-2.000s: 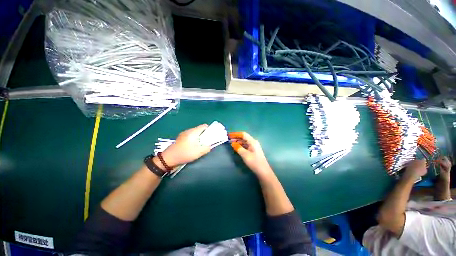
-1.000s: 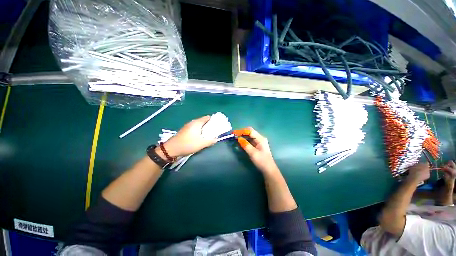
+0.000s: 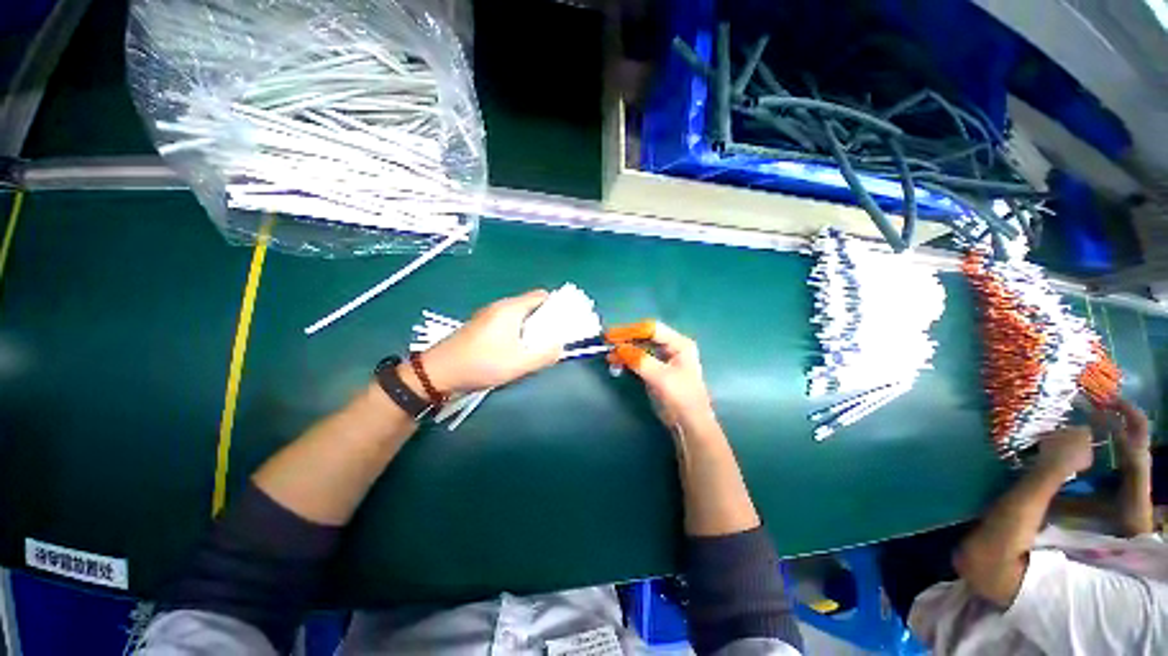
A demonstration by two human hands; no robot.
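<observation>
My left hand (image 3: 493, 344) is closed around a bundle of white sleeves (image 3: 564, 315), whose ends show above the fist and behind the wrist. My right hand (image 3: 669, 372) wears orange finger cots (image 3: 630, 335) and pinches the end of a sleeved piece with a short dark band (image 3: 587, 349). That piece reaches across to the left hand's bundle. Its far end is hidden by the left hand.
A clear plastic bag (image 3: 308, 141) of sleeves lies upper left, one loose sleeve (image 3: 384, 285) below it. A blue bin (image 3: 794, 182) holds grey-green tubing. White stacked pieces (image 3: 884, 314) stand right, orange-and-white pieces (image 3: 1025, 352) beyond. Another person's hands (image 3: 1070, 449) are far right.
The view has shifted slightly, so the bench and bins sit differently in the picture. Both my hands stay close together; a dark-banded piece now shows more clearly between them.
</observation>
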